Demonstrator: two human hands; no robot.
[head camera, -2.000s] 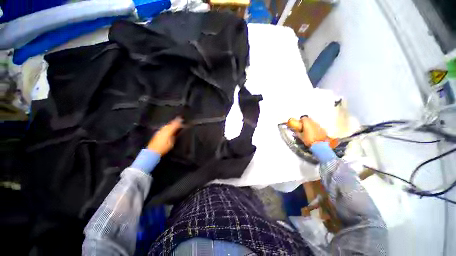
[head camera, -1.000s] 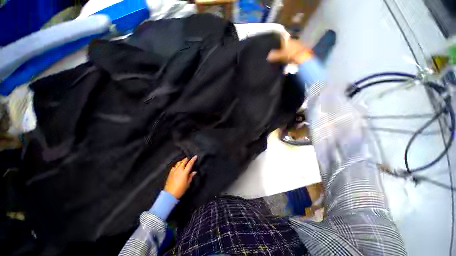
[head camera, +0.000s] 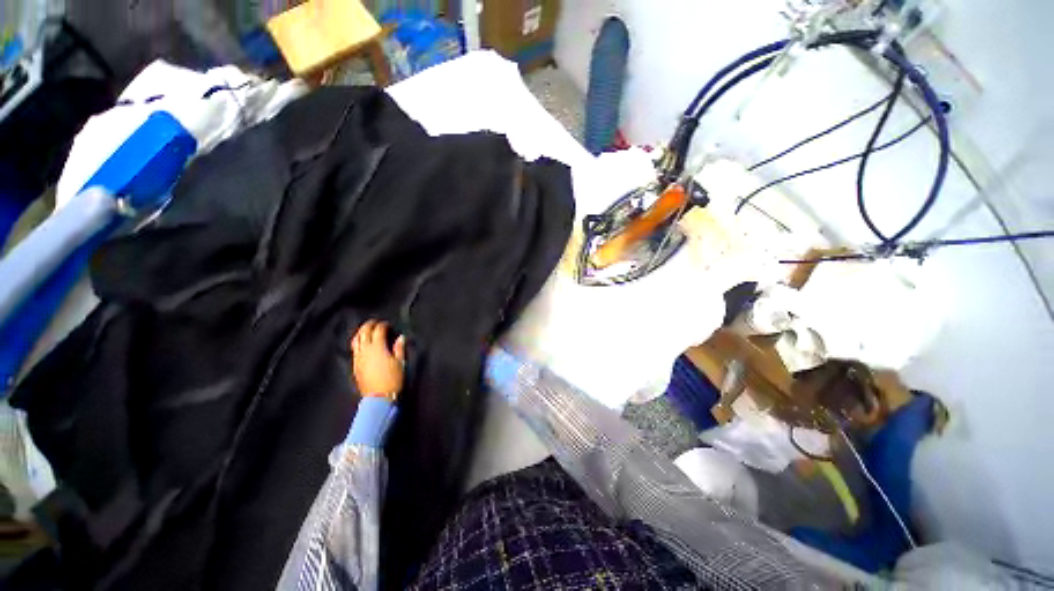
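A large black garment (head camera: 231, 312) lies spread over the white-covered table, with raised seam lines across it. My left hand (head camera: 378, 363) rests on the cloth near its middle, fingers a little apart. My right forearm reaches to the garment's right edge, where the cuff ends; my right hand is hidden under the cloth. A steam iron (head camera: 639, 231) with an orange handle stands at the table's right side, apart from both hands.
A blue padded sleeve board (head camera: 58, 248) is at the left. A wooden stool (head camera: 324, 37) stands behind the table. Dark hoses (head camera: 950, 139) loop along the right wall. Cloths and a carton (head camera: 751, 369) lie below right. A dark blue padded form (head camera: 606, 87) stands beyond the table.
The view has turned rightward. The garment's right part has been shifted and laid flatter. My right hand left the iron, took the cloth's far edge, then moved down under the right edge.
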